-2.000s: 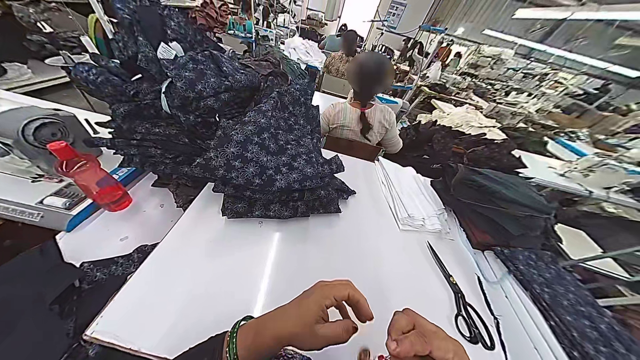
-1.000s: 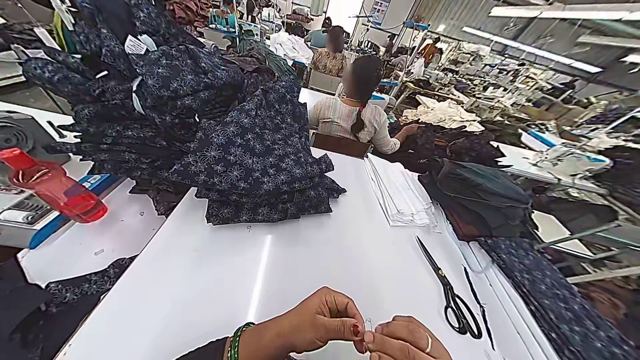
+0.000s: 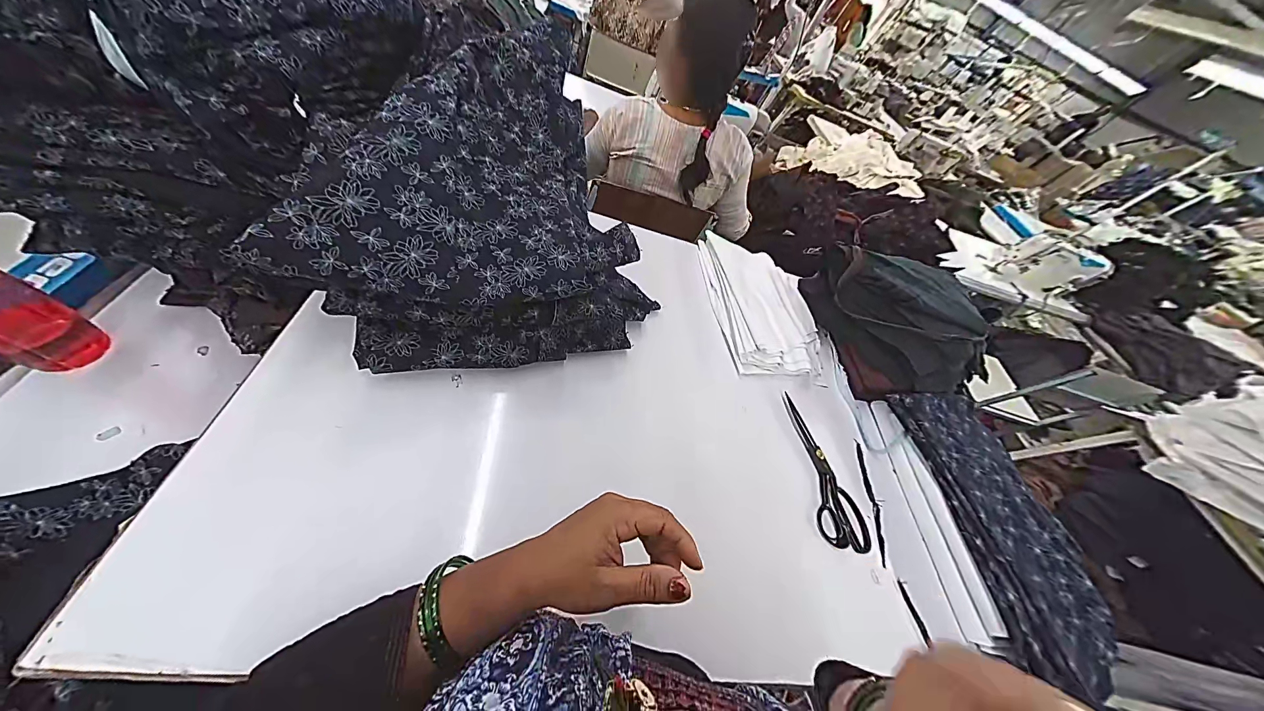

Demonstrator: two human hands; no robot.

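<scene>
My left hand [image 3: 632,558], with green bangles at the wrist, hovers over the near part of the white table [image 3: 375,474]; thumb and fingers are apart with nothing between them. Blurred at the bottom right edge is my right hand [image 3: 978,681], partly cut off, its fingers not clear. Black-handled scissors [image 3: 829,484] lie on the table, above and left of my right hand. Beyond my left hand is a stack of navy floral-print fabric pieces [image 3: 474,227]. A pile of folded white fabric [image 3: 760,306] rests at the table's far right.
A person [image 3: 671,148] sits beyond the table's far edge, back turned. At left, a red translucent bottle [image 3: 49,321] stands out beside a blue object [image 3: 59,276]. Dark fabric [image 3: 899,316] and blue patterned fabric [image 3: 1007,523] line the right side.
My hands were together, holding a small clear item between the fingers; now they are apart, my right hand off to the right. The view has moved closer to the table.
</scene>
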